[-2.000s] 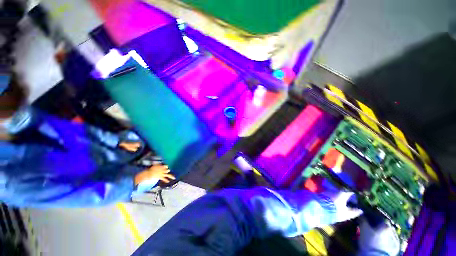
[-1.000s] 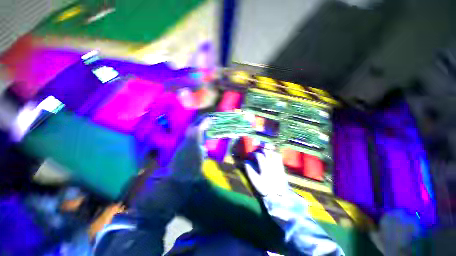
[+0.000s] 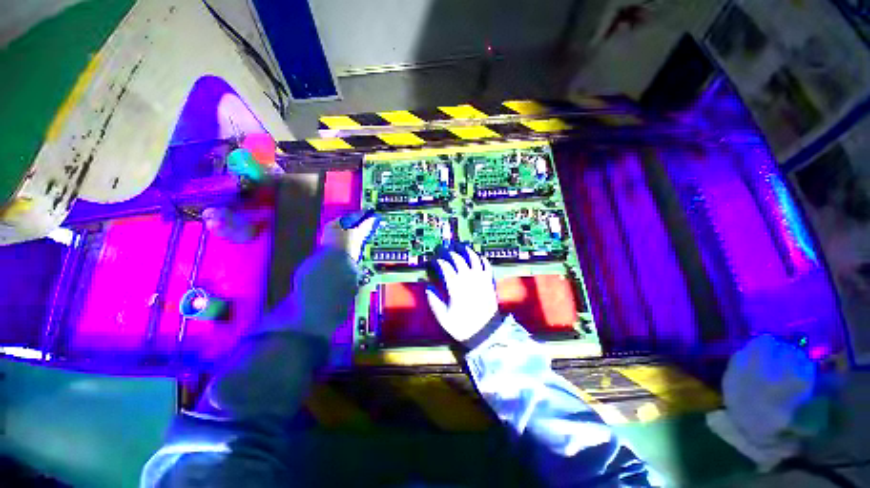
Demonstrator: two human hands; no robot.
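A pale green-yellow carrier point(image 3: 466, 356) lies on the conveyor in front of me. Its two upper rows hold green circuit boards; its two lower windows are empty and show red. My gloved left hand point(image 3: 351, 238) touches the left edge of the middle-left circuit board point(image 3: 405, 238), which lies in its window. My gloved right hand point(image 3: 465, 289) is spread over the carrier between the lower windows, dark fingertips at that board's lower right corner. Whether my left fingers grip the board's edge is hard to tell.
The conveyor point(image 3: 649, 257) glows purple to the right. Yellow-black rails run behind point(image 3: 458, 114) and in front. A teal-topped bottle point(image 3: 244, 165) and a ringed cup point(image 3: 194, 303) stand at left. A crumpled white bundle point(image 3: 771, 396) lies at the front right. A green mat is near my body.
The view has turned and steadied over the carrier. The board my left hand held at the carrier's left side now lies in the middle-left window. My right hand is beside its lower right corner.
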